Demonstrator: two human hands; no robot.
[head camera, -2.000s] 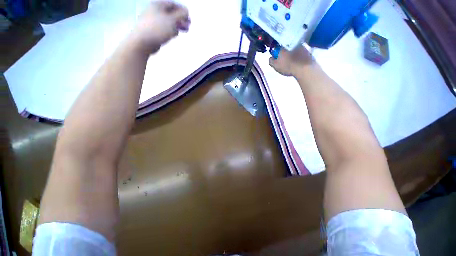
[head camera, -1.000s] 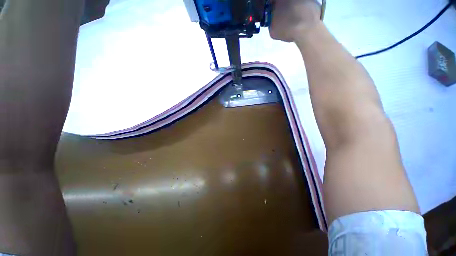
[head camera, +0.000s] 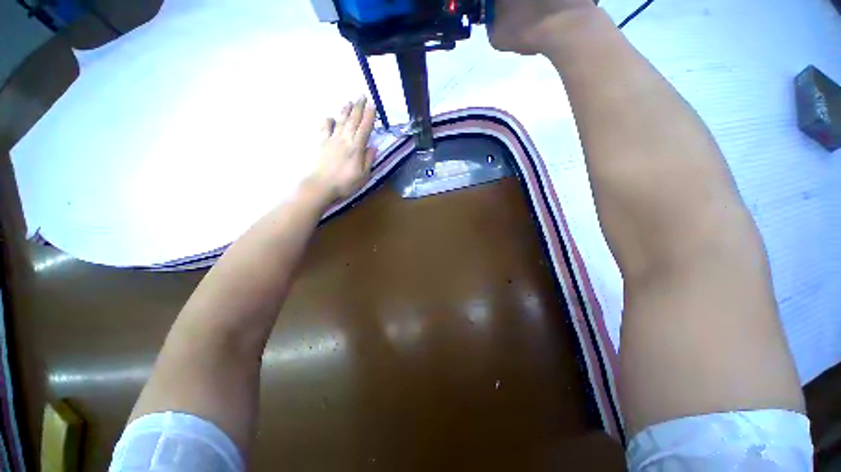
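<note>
The cutting machine stands at the top centre, its head cut off by the frame. Its knife blade is upright at the striped edge of the fabric lay. The base plate shows on the table side of that edge. My left hand lies flat with fingers spread on the white marker paper, just left of the blade. My right hand is at the top edge beside the machine head, partly cut off, closed around the machine handle, which it mostly hides.
A dark metal weight lies on the paper at the far right. A yellow weight is on the brown table at the lower left. A black power cable shows at the top right. Another striped edge shows at the far left.
My left hand has come down from the upper left onto the paper beside the blade. The machine head sits further left and higher in view than two seconds ago, with the base plate turned.
</note>
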